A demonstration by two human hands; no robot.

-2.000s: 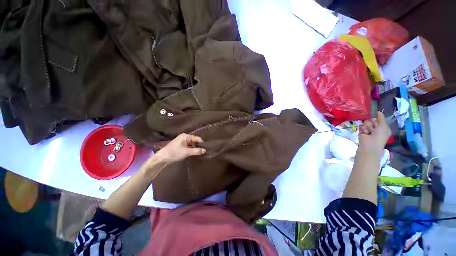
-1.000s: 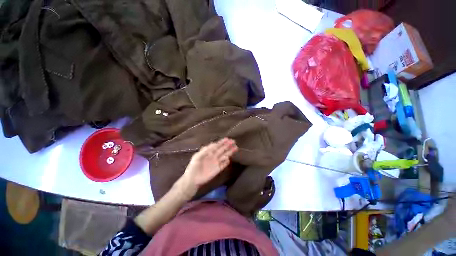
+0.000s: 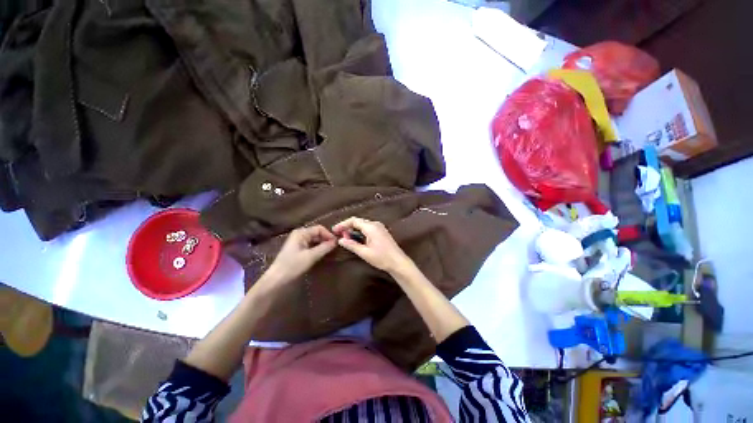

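The dark brown coat [image 3: 396, 240] with pale basting lines lies before me on the table. My left hand [image 3: 304, 248] and my right hand [image 3: 369, 242] meet over its middle, fingertips almost touching. A small dark object [image 3: 357, 236] shows between my right fingers; its shape is unclear. My left fingertips are pinched together, but what they hold is too small to see. Two pale buttons [image 3: 272, 188] are on the cloth above my left hand. The red bowl [image 3: 149, 268] at the left holds several loose buttons [image 3: 179, 263].
A brown coat pile [image 3: 165, 124] covers the upper left. Red plastic bags [image 3: 549, 140], a yellow piece [image 3: 588, 95] and a cardboard box [image 3: 673, 116] stand upper right. White spools [image 3: 555, 289], a blue object [image 3: 588, 332] and a yellow-green tool [image 3: 650, 298] crowd the right table edge.
My right hand has come from the far right, at the lower edge, to the coat's middle. My left hand has moved left and up, its open fingers now pinched. The coat has barely moved.
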